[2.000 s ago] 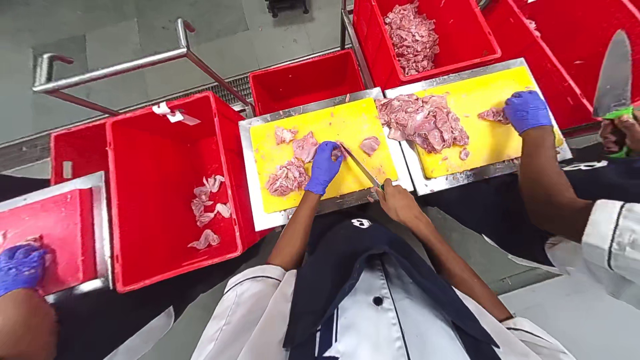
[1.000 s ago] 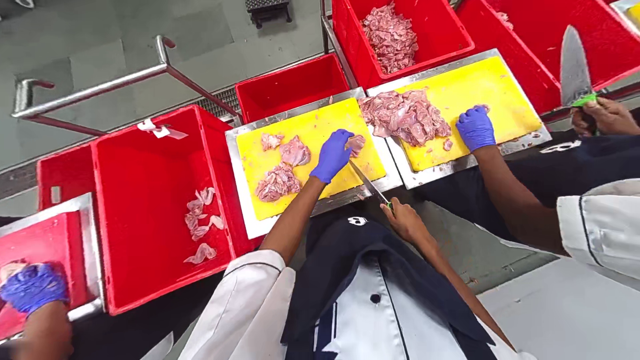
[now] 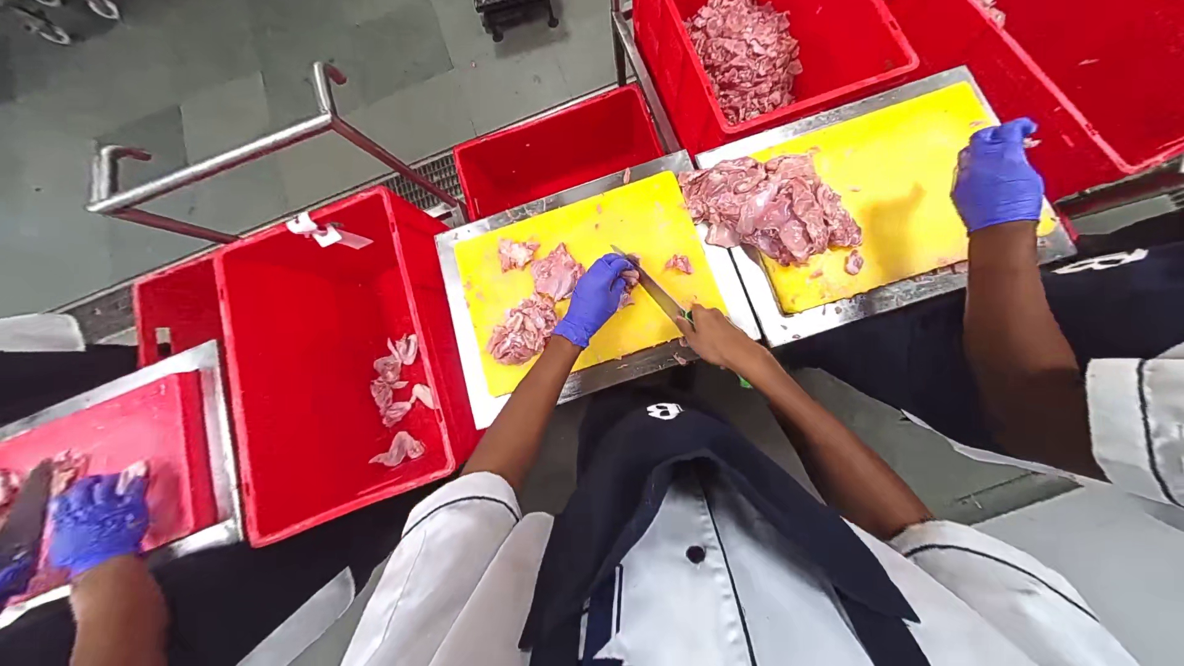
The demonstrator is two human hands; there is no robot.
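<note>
My left hand (image 3: 597,296), in a blue glove, holds a small piece of raw meat (image 3: 629,285) on the yellow cutting board (image 3: 629,213). My bare right hand (image 3: 717,338) grips a knife (image 3: 659,294) by its handle, its blade slanting up beside the gloved fingers. Left of my gloved hand lie a pile of trimmed meat (image 3: 523,330), a flat piece (image 3: 557,272) and a smaller piece (image 3: 517,253). Another scrap (image 3: 680,264) rests right of the blade.
A large meat pile (image 3: 772,208) lies across the adjoining board edges, where a co-worker's gloved hand (image 3: 999,180) hovers. Red crates stand left (image 3: 305,388) and behind (image 3: 560,148); another holds cut meat (image 3: 745,60). At far left, a co-worker's gloved hand (image 3: 100,523) works beside a knife.
My left hand has moved closer to the knife blade. The neighbour's gloved hand on the right has lifted off the meat. A scrap now shows right of my blade.
</note>
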